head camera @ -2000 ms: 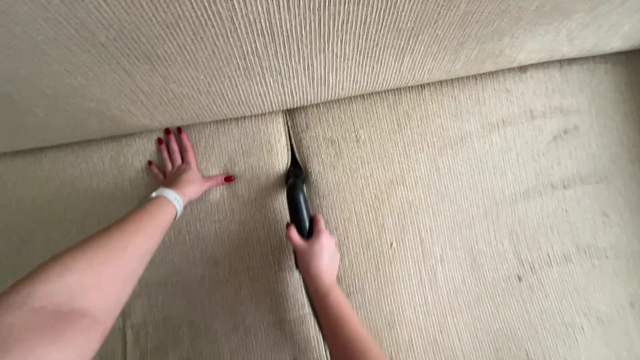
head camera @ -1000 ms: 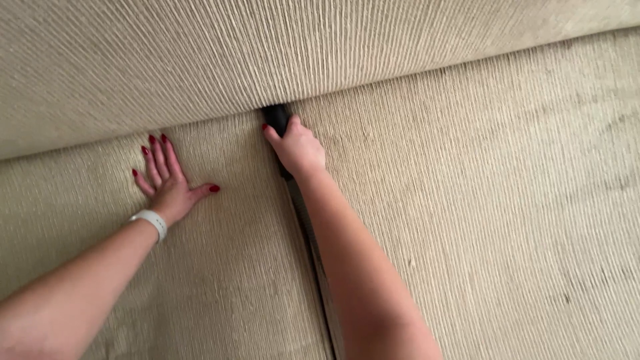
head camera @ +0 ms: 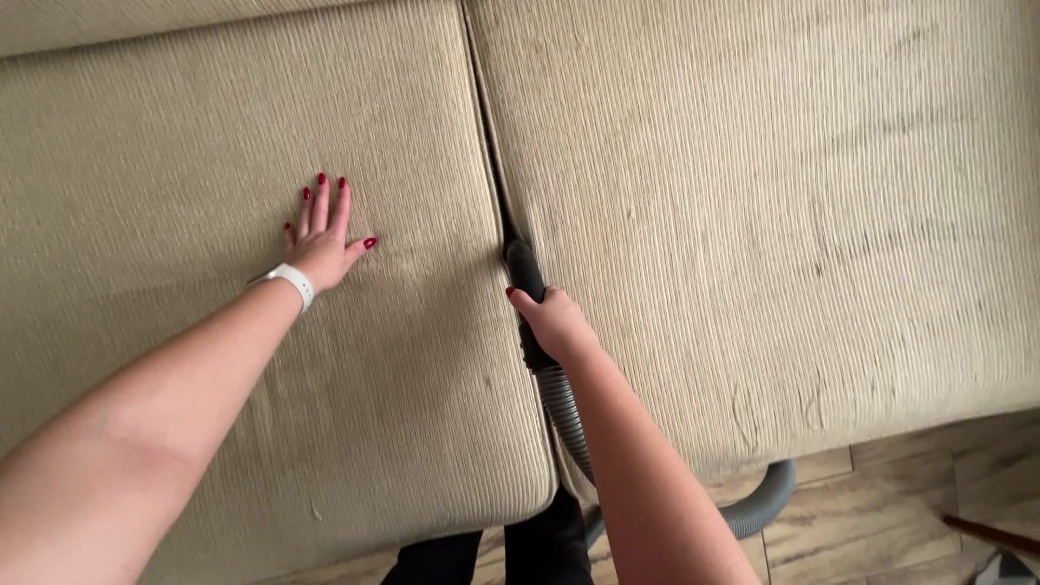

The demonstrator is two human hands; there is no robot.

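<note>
My left hand [head camera: 321, 244], with red nails and a white watch band [head camera: 292, 284] at its wrist, lies palm down with fingers spread on the left beige ribbed sofa cushion [head camera: 390, 341]. My right hand [head camera: 556, 321] grips the black handle of a vacuum cleaner hose [head camera: 526, 272]. The handle's front end sits in the gap between the left cushion and the right cushion [head camera: 731, 244]; its tip is hidden there. Grey corrugated hose [head camera: 566, 414] runs from the handle toward my body, partly behind my right forearm.
The sofa's backrest [head camera: 122, 20] edges the top left. Beyond the cushions' front edge are my legs in black [head camera: 548, 540], a wood-look floor [head camera: 869, 504] and a loop of grey hose [head camera: 760, 504]. A thin brown object [head camera: 991, 532] lies at the lower right.
My right hand has drawn the vacuum handle back along the gap, away from the backrest where it was a second ago. My left hand still rests spread on the left cushion. The view has shifted toward the sofa's front.
</note>
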